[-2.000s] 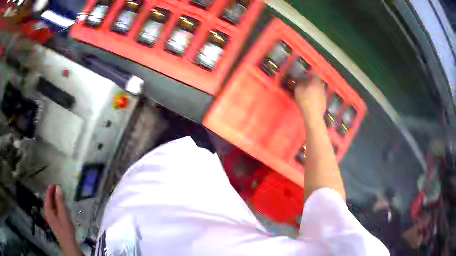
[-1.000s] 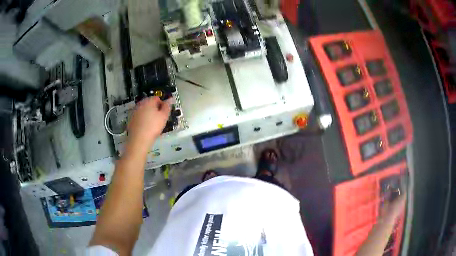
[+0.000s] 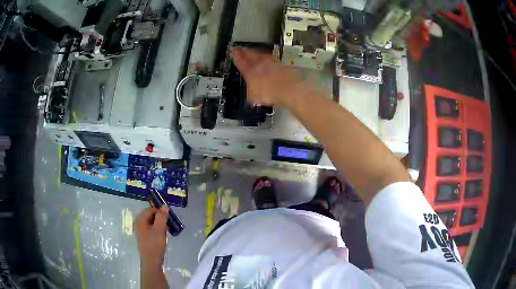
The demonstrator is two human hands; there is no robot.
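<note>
My left hand (image 3: pixel 151 228) is low at the left, in front of the machines, with its fingers closed around a dark, slim device housing (image 3: pixel 166 212), seen edge-on and tilted. My right hand (image 3: pixel 257 73) reaches across the middle machine and lies over the black fixture (image 3: pixel 240 104), with its fingertips at the fixture's far part. The hand hides much of the fixture, so I cannot tell if it grips a housing there.
A red-orange parts tray (image 3: pixel 459 152) with several housings lies at the right. The middle machine has a blue-lit control display (image 3: pixel 293 152). Another machine (image 3: pixel 130 107) stands at the left, above a blue patterned mat (image 3: pixel 133 175). A second fixture (image 3: pixel 360 62) is right of my hand.
The view has swung away from the trays to the machines. My left hand has left the fixture and now holds a housing lower down. My right hand has moved from the tray to the fixture.
</note>
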